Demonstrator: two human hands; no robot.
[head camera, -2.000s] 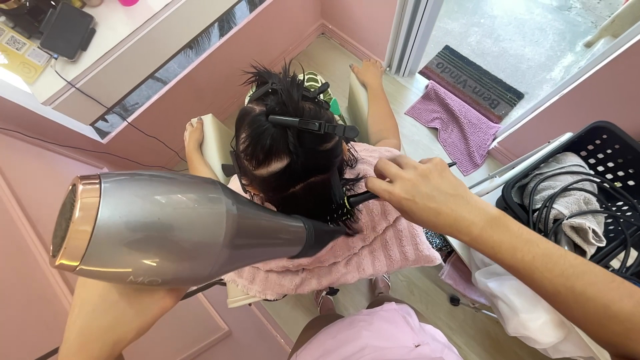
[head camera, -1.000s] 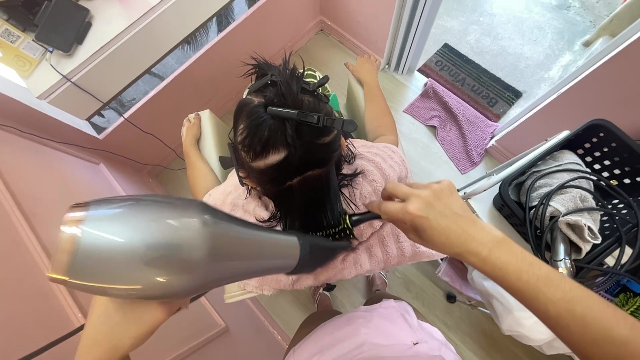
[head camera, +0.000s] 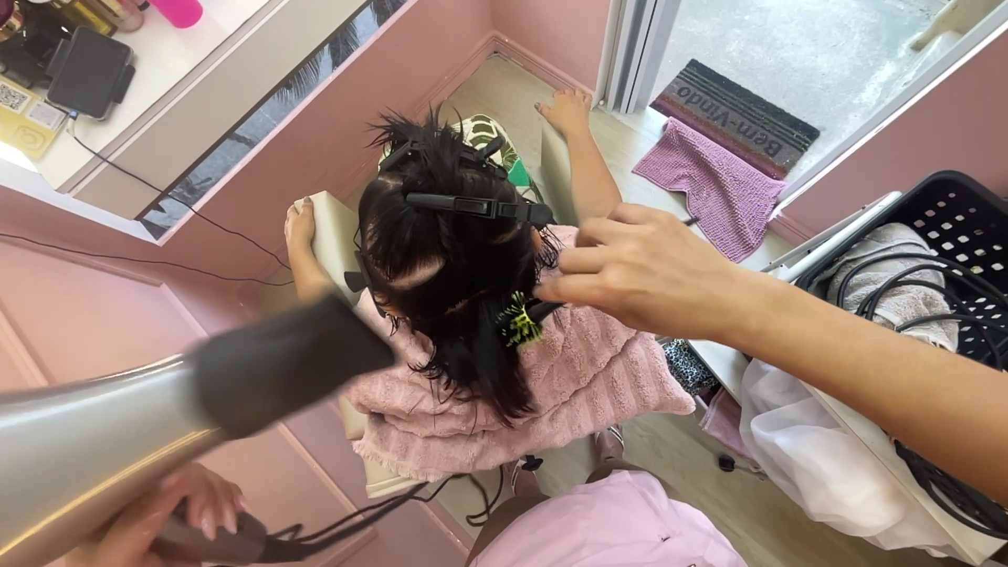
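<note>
My left hand (head camera: 169, 512) is closed around the dark handle of a silver hair dryer (head camera: 102, 441), whose black nozzle (head camera: 291, 366) points at the hair from the left. In my right hand (head camera: 638, 264) is the handle of a round hairbrush (head camera: 521, 319) with yellow-green bristles, set against the hair at the back of a seated person's head. Black sectioning clips (head camera: 480, 206) hold up the upper dark hair (head camera: 441, 260). Loose damp-looking strands (head camera: 496, 378) hang over a pink towel (head camera: 551, 394) on the person's shoulders.
At right, a black perforated basket (head camera: 957, 228) holds a grey towel (head camera: 890, 276) and looped black cables. The person's hands rest on the armrests (head camera: 327, 244). A counter (head camera: 228, 31) carries a black device (head camera: 92, 71). A purple cloth (head camera: 709, 189) and doormat (head camera: 736, 118) lie by the doorway.
The dryer has swung from beside the brush to the left, its nozzle now apart from the hair. The brush has moved up, nearer the head, and the hair ends hang below it.
</note>
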